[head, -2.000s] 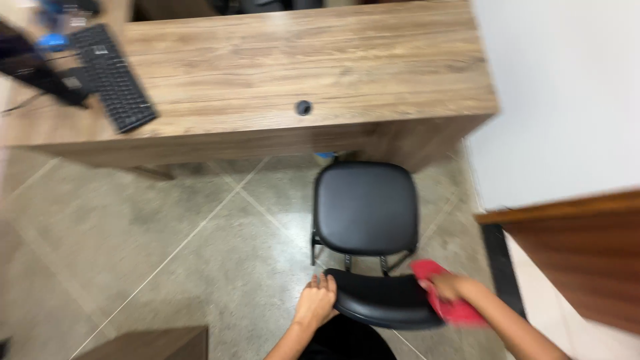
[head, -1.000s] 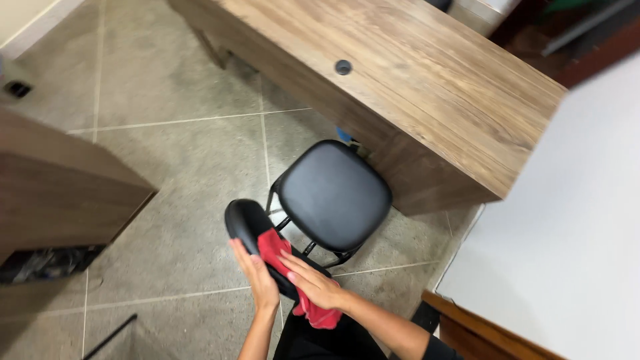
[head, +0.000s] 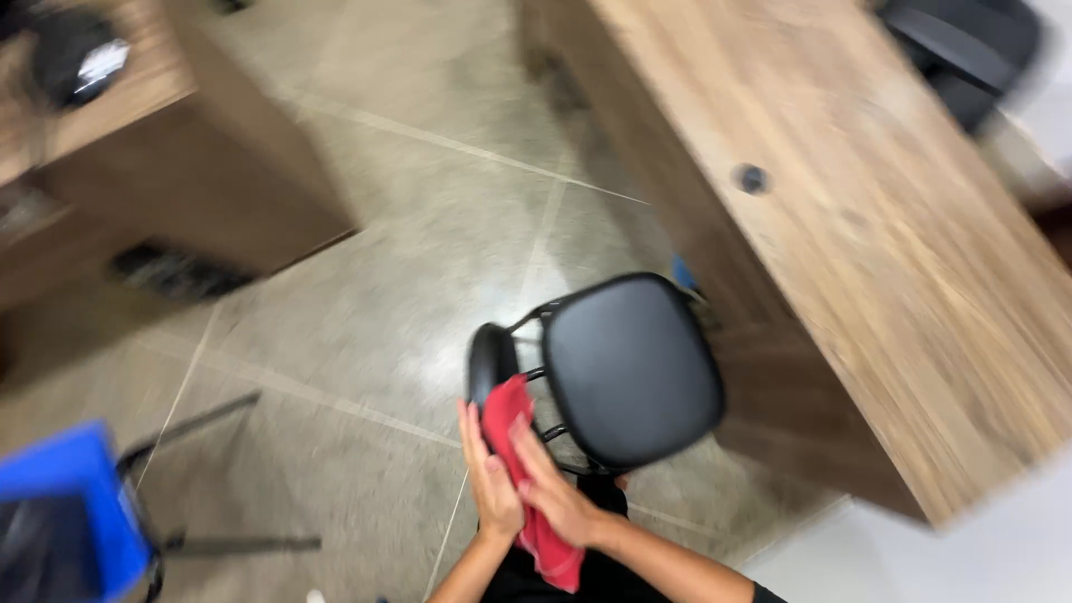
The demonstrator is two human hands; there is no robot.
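A black chair stands below me, with its padded seat (head: pixel 634 368) toward the desk and its narrow backrest (head: pixel 489 362) nearer my body. A red cloth (head: pixel 507 410) drapes over the backrest and hangs down toward my lap. My right hand (head: pixel 553 490) lies flat on the cloth and presses it against the inner face of the backrest. On the outer face rests my left hand (head: pixel 492 486), its fingers extended, with the cloth between my palms. The lower part of the backrest is hidden by the cloth and my hands.
A wooden desk (head: pixel 879 218) with a round black cable grommet (head: pixel 751 178) runs along the right. Another wooden desk (head: pixel 209 167) is at upper left. A blue chair (head: pixel 71 502) with black legs stands at lower left. A black chair (head: pixel 963 50) shows beyond the right desk.
The view has turned strongly. Two seconds ago my hands were apart on the backrest, the cloth under my right; by one second ago they had come together around it, and they remain close.
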